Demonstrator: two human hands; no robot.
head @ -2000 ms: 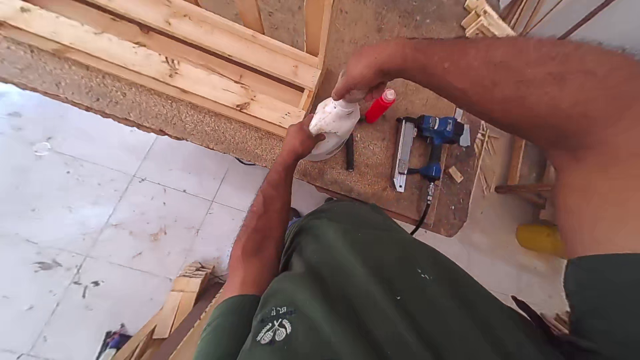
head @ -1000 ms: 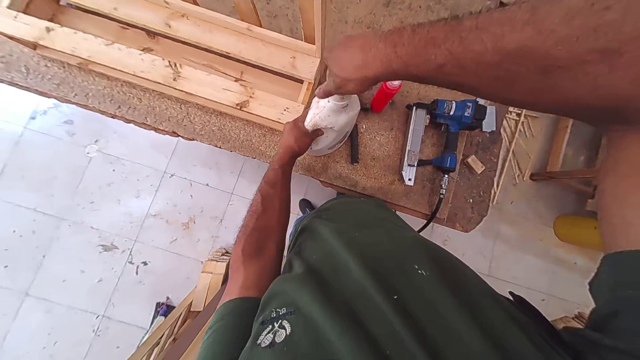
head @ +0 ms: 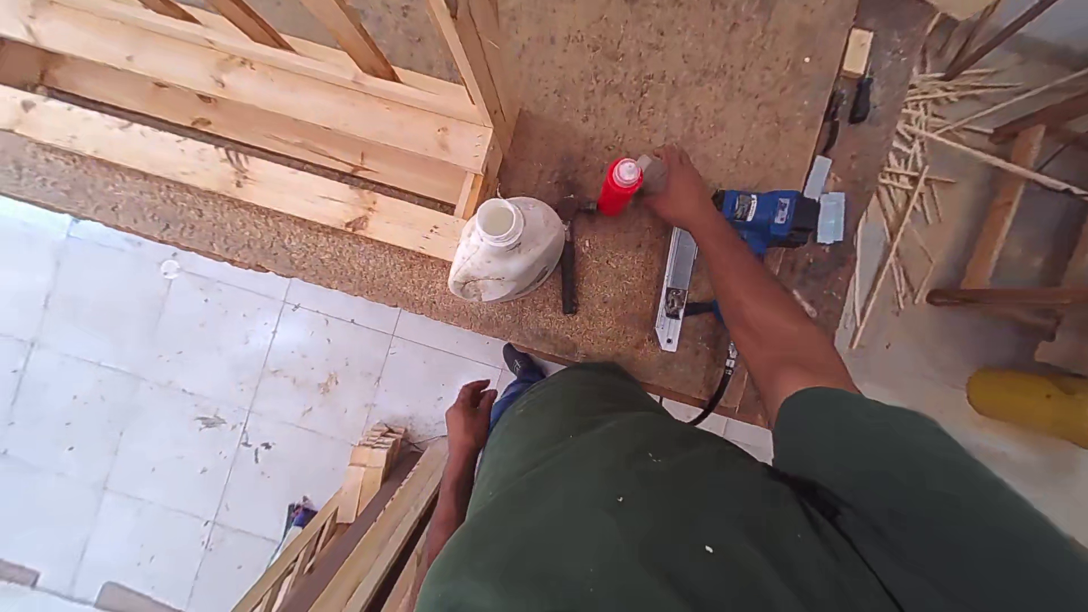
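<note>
A white plastic jug (head: pixel 508 259) stands at the bench's near edge with its round mouth uncovered. Right of it stands a red plastic bottle (head: pixel 620 185) with a pale nozzle top. My right hand (head: pixel 676 189) is just beside the bottle, its fingers closed around a small grey-beige object (head: pixel 653 173) that I cannot identify. Below the bench edge hangs my left hand (head: pixel 470 418), empty, fingers loosely apart. Between jug and bottle lies a hammer (head: pixel 569 272) with a dark handle. A blue pneumatic nailer (head: pixel 765 217) lies under and beside my right forearm.
A pine slatted frame (head: pixel 229 102) covers the bench's left part. Lumber (head: pixel 382 527) is stacked at my lower left. An air hose (head: pixel 718 395) runs off the near edge. Thin wood strips (head: pixel 901 221) and a yellow cylinder (head: pixel 1024 404) are at the right.
Both hands have left the jug, whose mouth now shows. My left hand has dropped to my side; my right hand has moved right, beside the red bottle.
</note>
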